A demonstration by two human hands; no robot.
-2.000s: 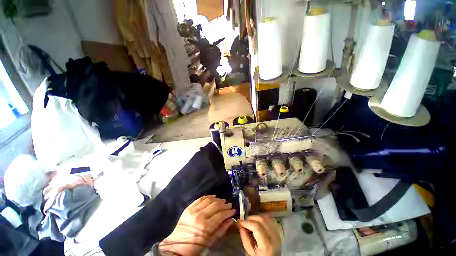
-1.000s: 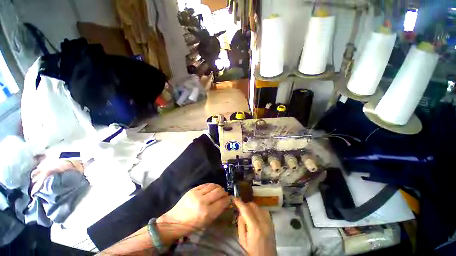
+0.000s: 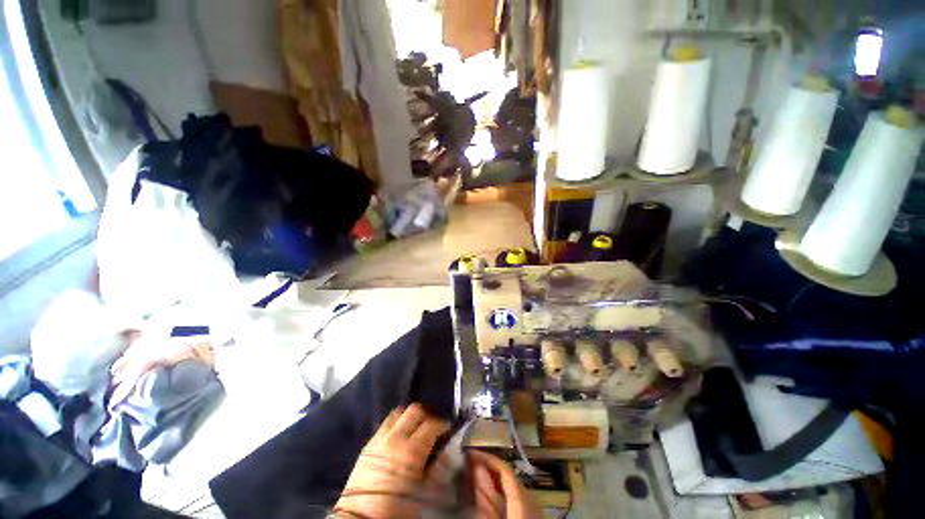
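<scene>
A long black fabric panel (image 3: 304, 436) lies slantwise on the white table, its right end beside the needle area (image 3: 485, 400) of the cream overlock machine (image 3: 497, 294). A pale strip or edge runs along the black fabric near the needle. My left hand (image 3: 396, 468) holds the black panel just in front of the needle area, fingertips on its edge. My right hand (image 3: 494, 489) is close beside it, low in the picture and partly cut off. Its bent fingers hold a light grey or white piece of fabric (image 3: 455, 446). The hands hide where the fabrics meet.
Four beige tension knobs (image 3: 591, 355) are on the machine front. White thread cones (image 3: 674, 114) stand above. A grey and white pile (image 3: 178, 400) is at left, a black bundle (image 3: 264, 193) behind it. A black curved band (image 3: 796, 451) lies on a white sheet at right.
The view has shifted, so the scene sits lower and further right. The pale fabric now shows between my hands and beside the needle. My right hand has drawn down and back from the needle area.
</scene>
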